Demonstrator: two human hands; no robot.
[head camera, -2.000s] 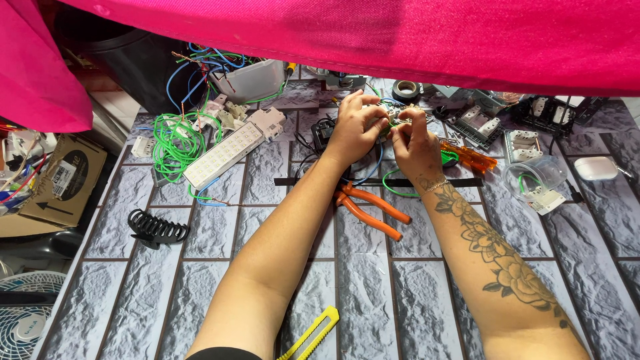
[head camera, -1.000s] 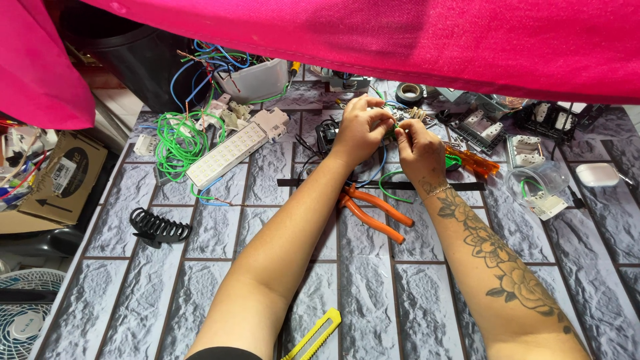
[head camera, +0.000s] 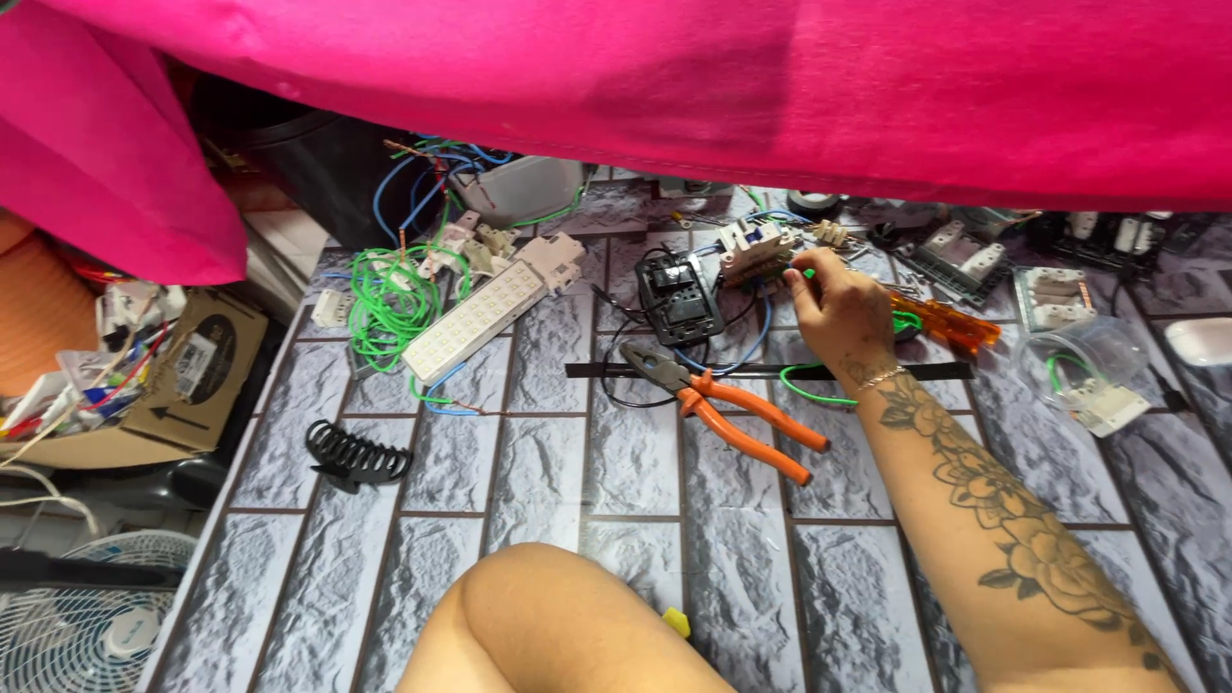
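Note:
My right hand (head camera: 842, 303) is at the back centre, thumb and fingertips pinching a green wire (head camera: 809, 273) beside a white wiring module (head camera: 756, 248). Part of the module is hidden by the hand. My left hand is out of view; only the bent left arm shows at the bottom. Left of the module lies a black switch or socket frame (head camera: 679, 298) with black and blue wires. Pliers with orange handles (head camera: 746, 414) lie open in front of it. An orange-handled tool (head camera: 953, 325), probably a screwdriver, lies right of my right hand.
Green wire coils (head camera: 390, 303) and a white LED light bar (head camera: 476, 322) lie left, behind a black hair claw clip (head camera: 358, 454). A clear plastic cup (head camera: 1092, 351) lies right. Pink fabric (head camera: 616, 87) hangs across the top. A yellow tool's tip (head camera: 677, 622) pokes past the left arm.
My left hand has left the work at the back centre and gone out of view, its arm now bent at the bottom. The black frame and module are more exposed. My right hand stays near the module.

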